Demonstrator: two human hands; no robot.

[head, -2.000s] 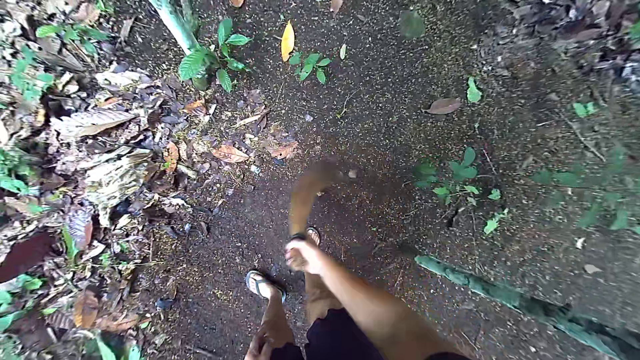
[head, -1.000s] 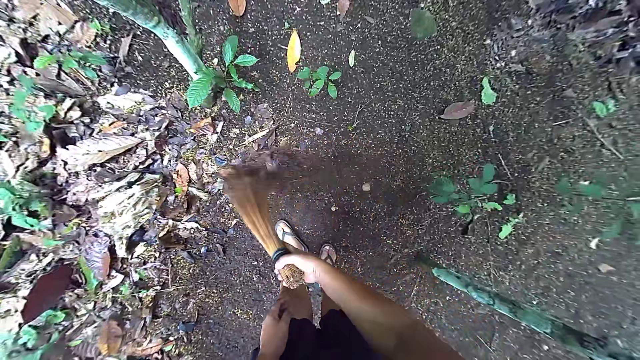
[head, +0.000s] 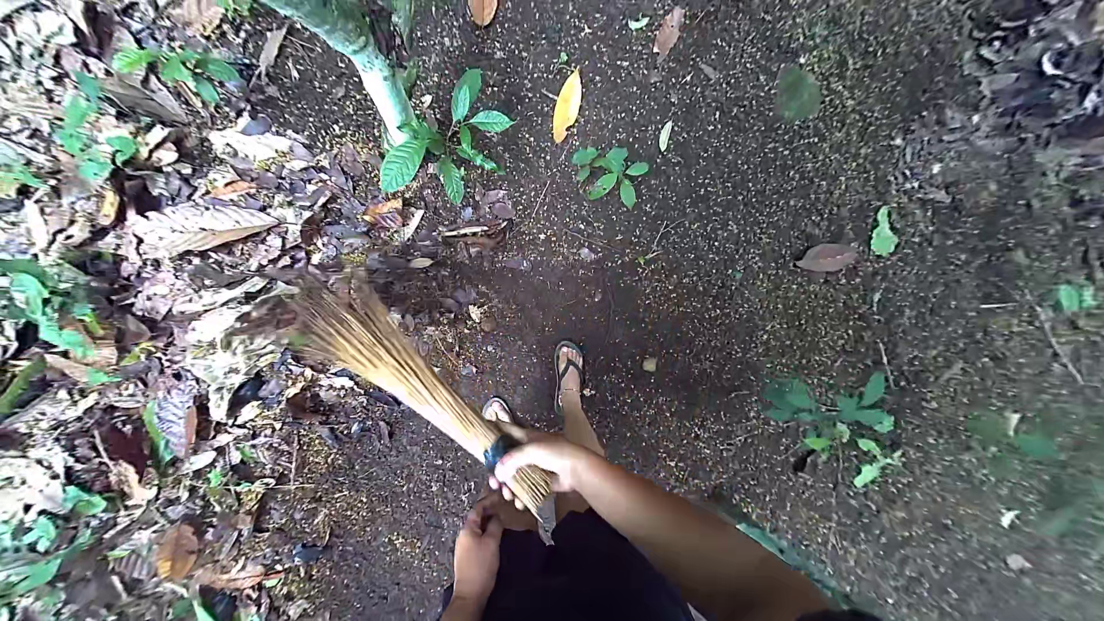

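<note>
A stick broom of thin bristles, bound with a dark band near its grip end, is held in my right hand. Its bristles fan out to the upper left over the edge of the leaf litter, and their tips are blurred. My left hand hangs beside my dark shorts, below the broom, with its fingers curled; I see nothing in it. My feet in flip-flops stand on the dark soil, the other one partly hidden behind the broom.
A pale tree trunk rises at the upper left beside a leafy seedling. Small green plants grow ahead and at the right. A yellow leaf and a brown leaf lie on the soil. A greenish trunk or branch is partly behind my right arm.
The broom has swung from ahead of my feet to the left, over the edge of the leaf litter. My right hand has kept its hold on it. My feet have shifted.
</note>
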